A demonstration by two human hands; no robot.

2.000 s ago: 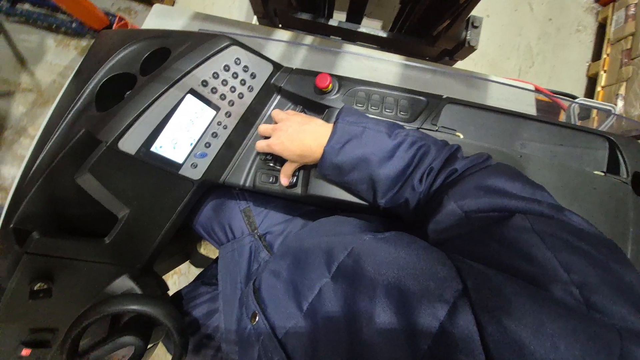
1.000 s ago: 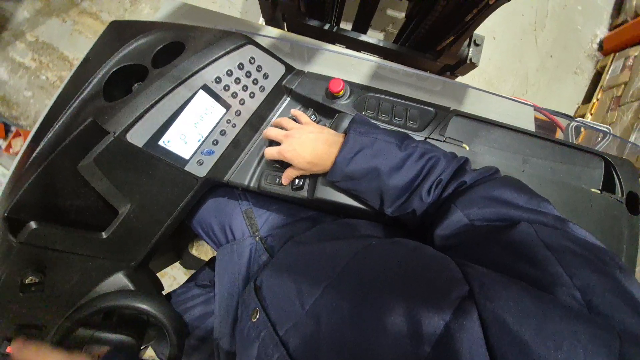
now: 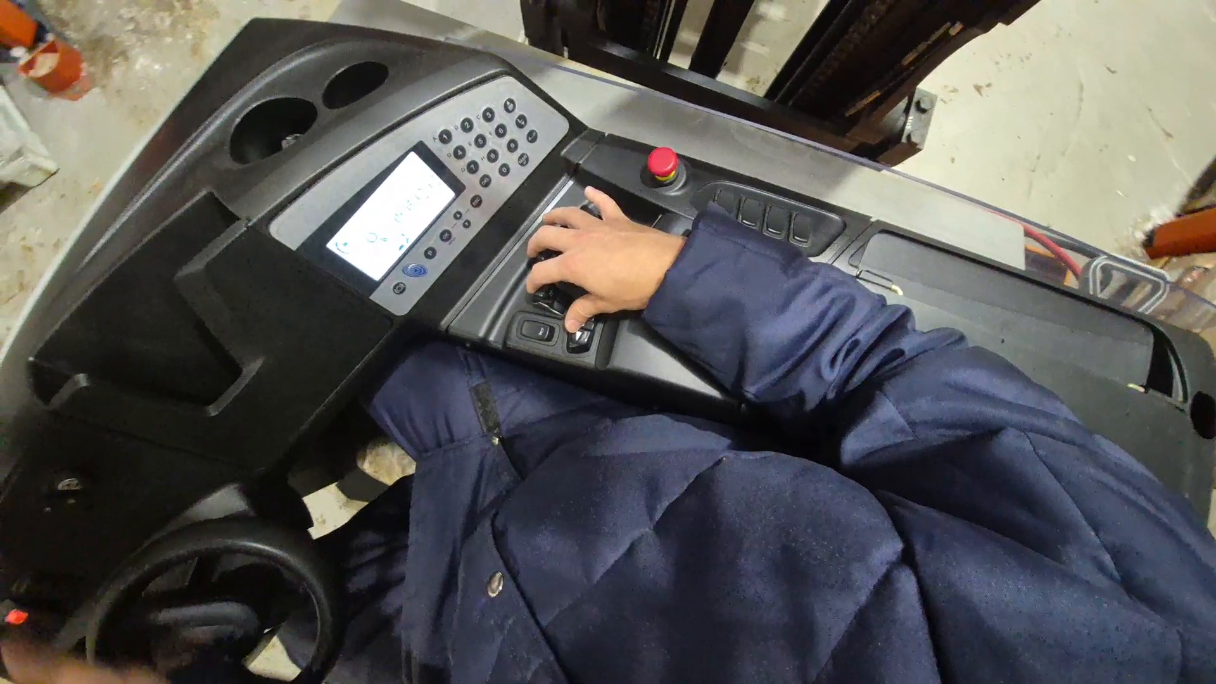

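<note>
My right hand (image 3: 608, 261) rests palm down over the black control levers (image 3: 549, 296) of a forklift console. Its fingers are spread, and its thumb touches a small switch (image 3: 579, 337) beside a rocker switch (image 3: 538, 330). The levers are partly hidden under the hand. My left hand (image 3: 71, 665) shows only as a blur at the bottom left edge, near the black steering wheel (image 3: 214, 537); its fingers cannot be made out. Left of my right hand are a lit display (image 3: 389, 214) and a keypad (image 3: 484, 141).
A red mushroom-head push button (image 3: 663, 163) and a row of switches (image 3: 763, 217) sit behind my right hand. Cup holders (image 3: 274, 128) are at the upper left. Beyond the clear guard stands the dark metal mast (image 3: 741, 81). Orange objects (image 3: 55, 68) lie on the floor.
My left hand, out of sight in the oldest frame, has come into view at the bottom left. The fingers of my right hand have spread over the levers.
</note>
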